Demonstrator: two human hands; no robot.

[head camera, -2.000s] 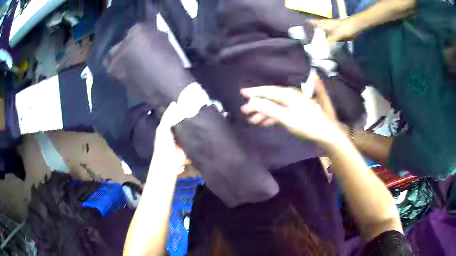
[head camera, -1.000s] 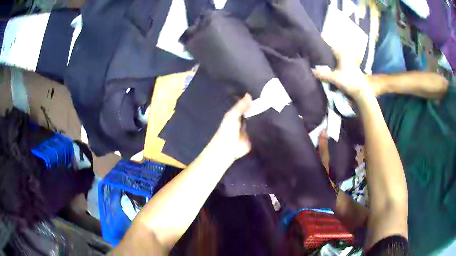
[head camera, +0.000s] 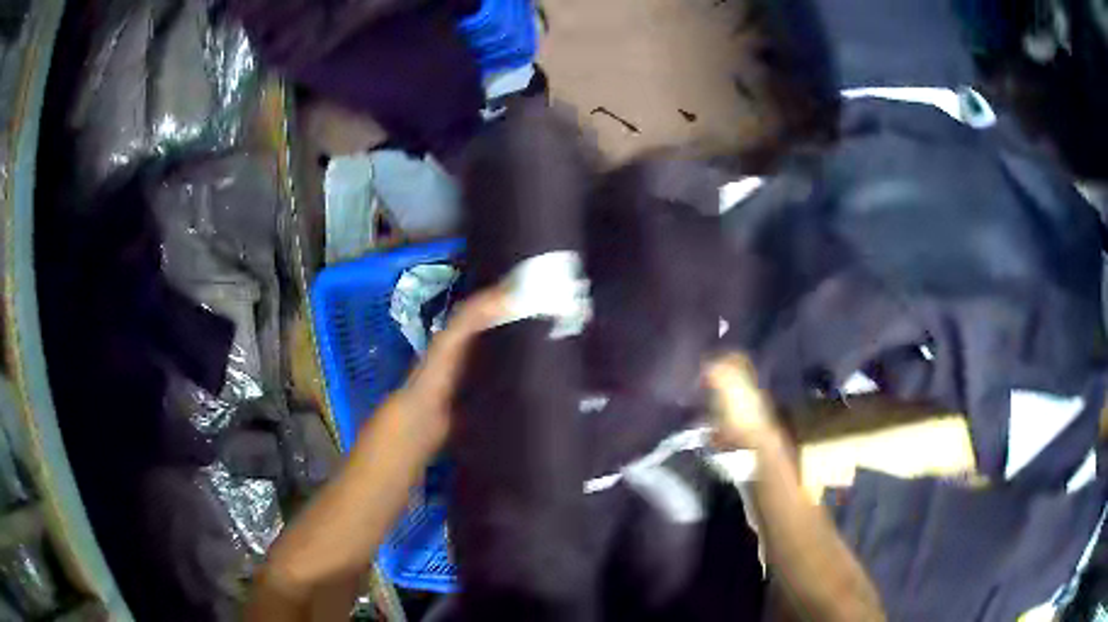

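A long dark bundle (head camera: 523, 413) stands lengthwise in the middle of the view, with a white tie (head camera: 553, 292) round it. My left hand (head camera: 468, 334) is closed on this bundle at the tie; its fingertips are partly hidden. A second dark bundle (head camera: 662, 286) lies against it on the right, with a loose white strip (head camera: 662, 474) below. My right hand (head camera: 739, 407) is blurred at the second bundle's right side and seems to grip its edge or tie; the fingers are partly hidden.
A blue slatted basket (head camera: 352, 328) with white scraps is behind my left forearm. Dark goods under clear plastic (head camera: 231, 280) lie at the left. Heaped dark cloth (head camera: 960, 231) and a yellow-tan card (head camera: 893, 450) are at the right. Brown floor or cardboard (head camera: 656, 73) shows at the top.
The view has turned left. My left hand still holds the tied bundle, now over the blue basket. My right hand has come away from beside the other person, and a second bundle is beside the first.
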